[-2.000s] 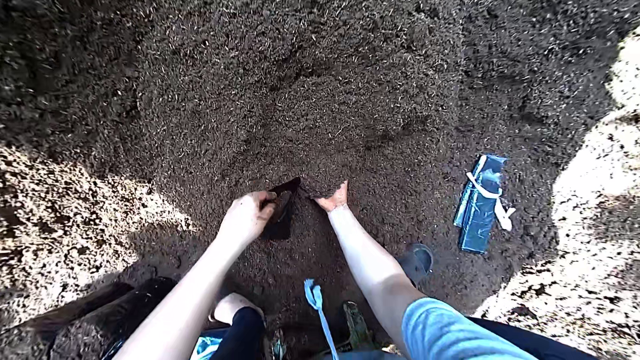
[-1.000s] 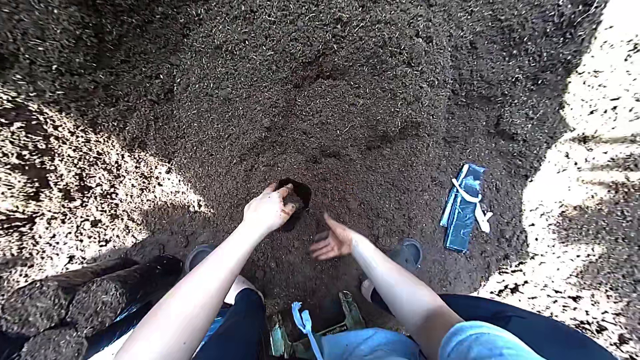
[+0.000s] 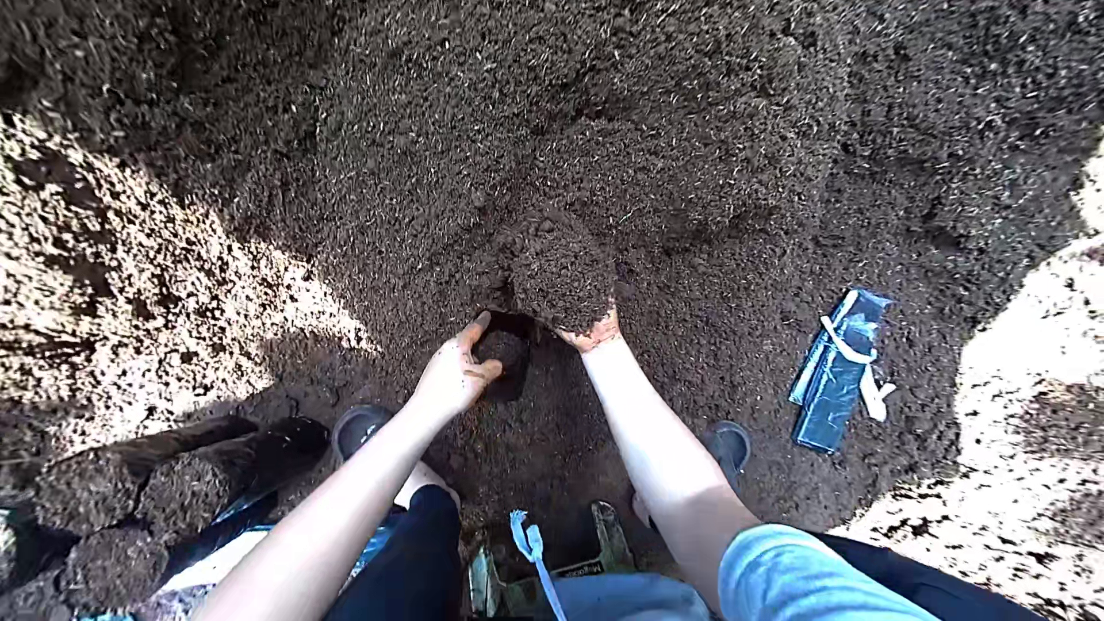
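Note:
My left hand (image 3: pixel 454 371) grips the rim of a black plastic grow bag (image 3: pixel 516 379), its thumb and fingers on the left side. Some dark soil shows inside the bag's open mouth. Beside the bag, my right hand (image 3: pixel 597 332) is palm up under a heaped mound of loose soil (image 3: pixel 561 272), close to the mouth's right edge. The soil hides most of its fingers. Around both hands lies a large pile of dark potting soil (image 3: pixel 673 155).
Filled black bags (image 3: pixel 185 492) lie on their sides at the lower left. A bundle of flat black plastic bags (image 3: pixel 832 379), tied with a pale strip, rests on the soil at right. My shoes (image 3: pixel 729 448) stand either side of my hands.
My right hand, bare with fingers spread a second ago, now carries a mound of soil at the bag. My left hand still has the bag, its mouth turned toward the soil.

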